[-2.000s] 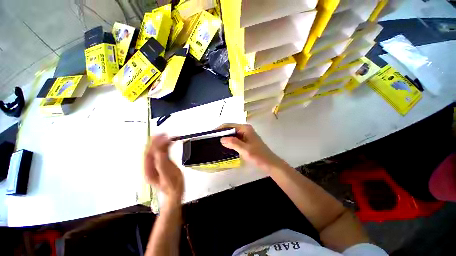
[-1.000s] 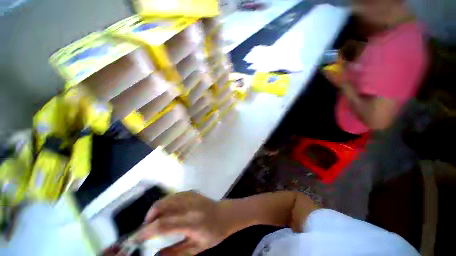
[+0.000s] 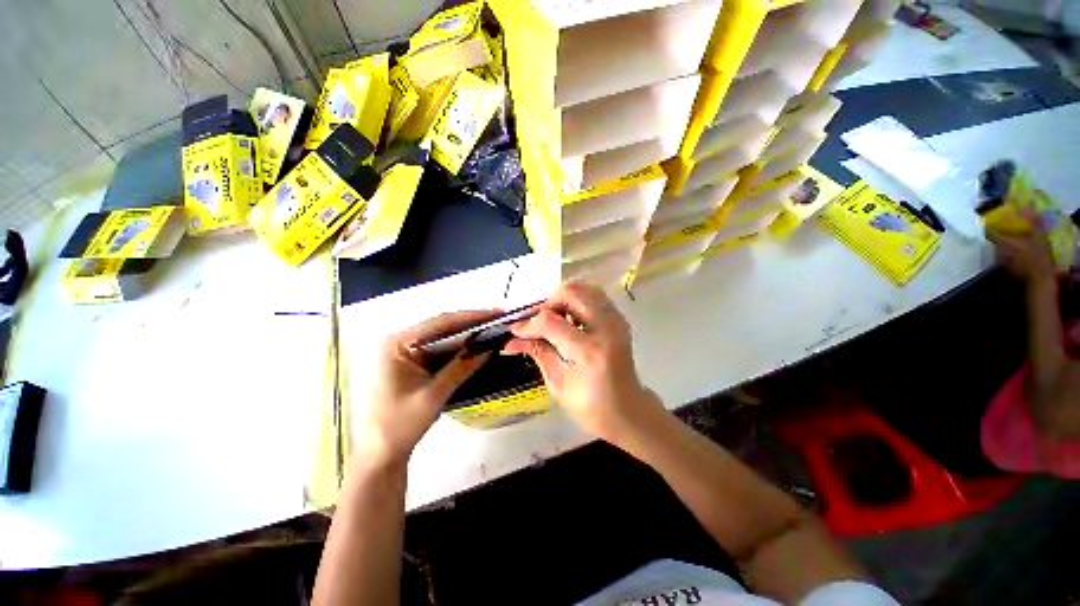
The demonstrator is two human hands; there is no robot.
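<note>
My left hand (image 3: pixel 417 385) and my right hand (image 3: pixel 586 358) both hold a thin, flat tray (image 3: pixel 483 328) with a pale top and black edge. My left hand grips its left end and my right fingers its right end. Directly under it, a retail box (image 3: pixel 507 408) with yellow side and black upper part lies on the white bench. My fingers hide much of the tray and the box mouth, so I cannot tell whether the two touch.
Open boxes (image 3: pixel 628 113) are stacked beyond my right hand. Loose yellow boxes (image 3: pixel 310 207) lie at back left, near crumpled black plastic (image 3: pixel 495 172). A black-edged tray (image 3: pixel 20 436) is at far left. A flat yellow box (image 3: pixel 882 231) and a coworker's arm (image 3: pixel 1042 320) are at right.
One second ago the view was turned right and blurred; now it faces the bench again. Compared with two seconds ago, my left hand has closed on the tray's left end.
</note>
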